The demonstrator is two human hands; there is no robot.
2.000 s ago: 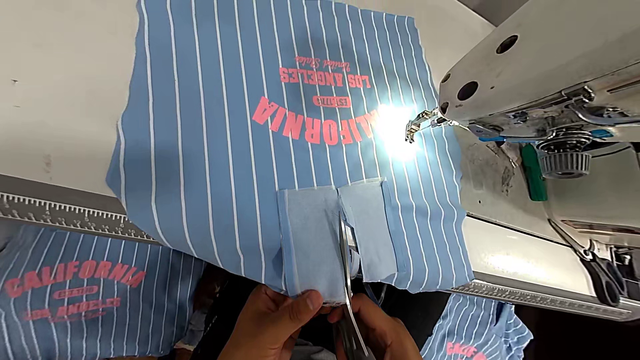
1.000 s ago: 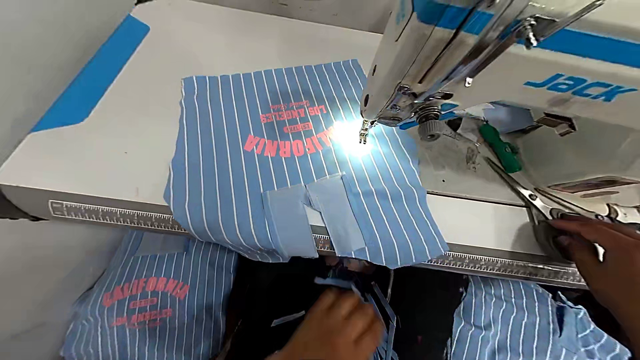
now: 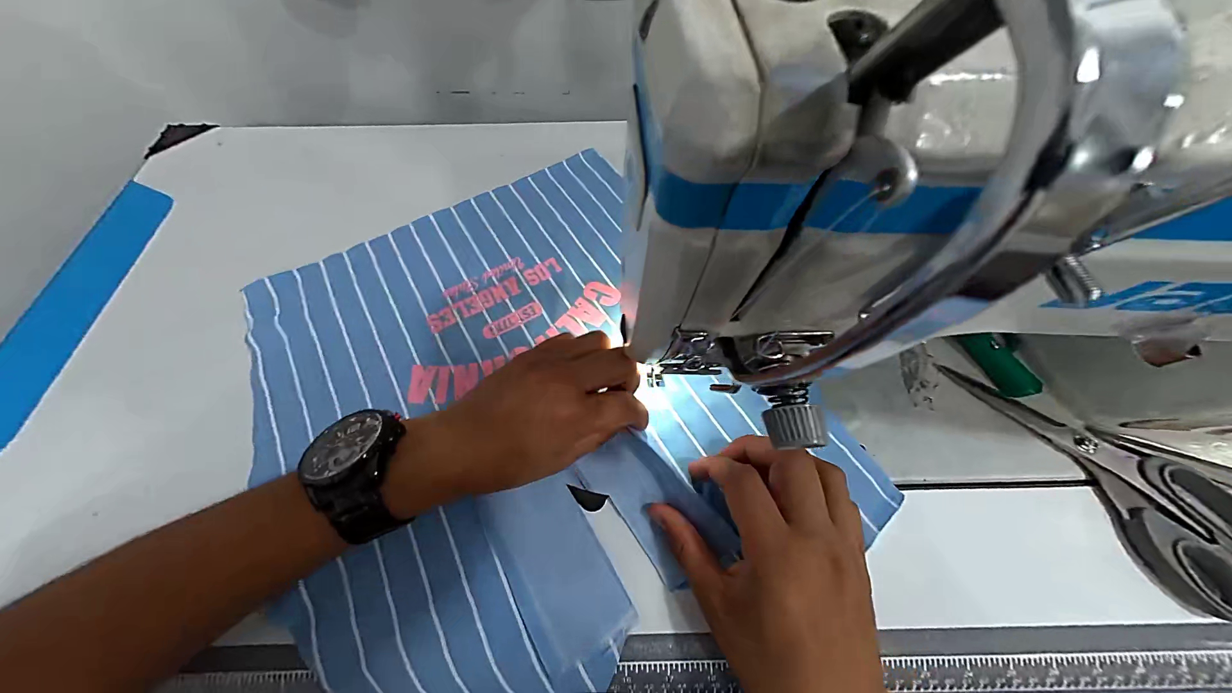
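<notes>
Blue white-striped fabric [image 3: 346,356] with pink lettering lies under the head of a sewing machine [image 3: 712,183]. My left hand [image 3: 539,404], with a black watch on its wrist, rests on the fabric, its fingertips beside the lit presser foot [image 3: 654,375]; whether it pinches cloth is hidden. My right hand [image 3: 780,520] grips the folded edge of a plain blue facing strip [image 3: 645,500] between thumb and fingers, just right of a slit in the fabric. Another plain strip [image 3: 558,577] lies left of the slit.
Metal scissors [image 3: 1088,443] lie at the right, near a green-handled tool [image 3: 1001,364]. A metal ruler [image 3: 1059,671] runs along the table's front edge. The machine's grey knob [image 3: 795,423] hangs close above my right hand. Blue tape [image 3: 77,298] marks the table's left side.
My right hand has left the scissors at the right and now holds the cloth. My left hand has moved up from below the table edge onto the fabric. The fabric has turned. The view is closer.
</notes>
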